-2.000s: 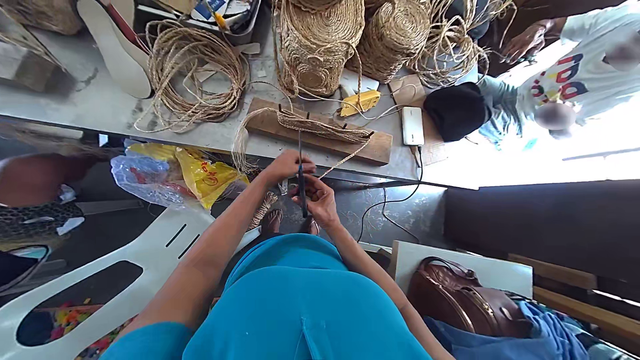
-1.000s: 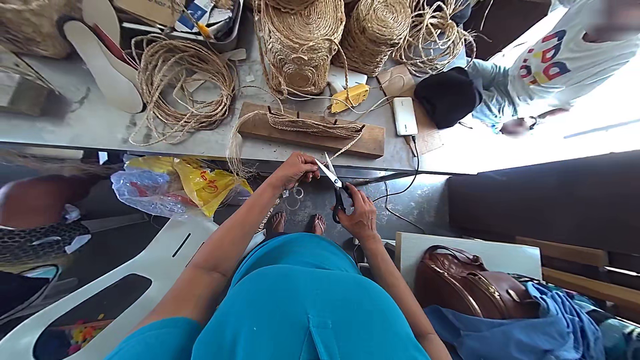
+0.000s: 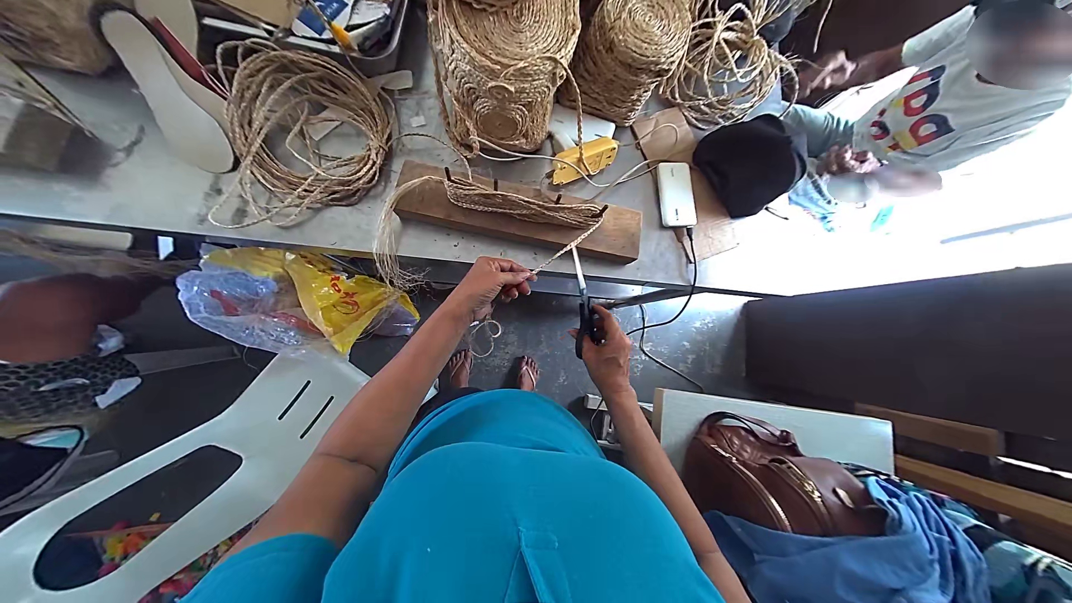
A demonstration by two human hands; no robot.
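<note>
My left hand (image 3: 496,285) pinches the end of a braided natural-fibre cord (image 3: 563,251), which runs taut to the right end of a wooden block (image 3: 511,226) with several upright nails. More cord is wound along the nails, and loose fibres (image 3: 387,234) hang off the block's left end. In my right hand (image 3: 607,347) is a pair of scissors (image 3: 584,306) with black handles. Their blades are spread, one up beside the cord, the other pointing right. A thin loop of fibre (image 3: 486,337) dangles below my left hand.
On the metal table (image 3: 176,201) lie a rope coil (image 3: 306,126), shoe soles (image 3: 172,92), woven rope pieces (image 3: 502,75), a yellow tool (image 3: 584,161), a white power bank (image 3: 676,194) and a black cap (image 3: 749,165). Another person (image 3: 930,109) is at right. Plastic bags (image 3: 285,293) hang at the near edge.
My hands, together two seconds ago, are now apart. The scissors' blades have spread wide, and my right hand is farther to the right of my left. The other person's arms have moved.
</note>
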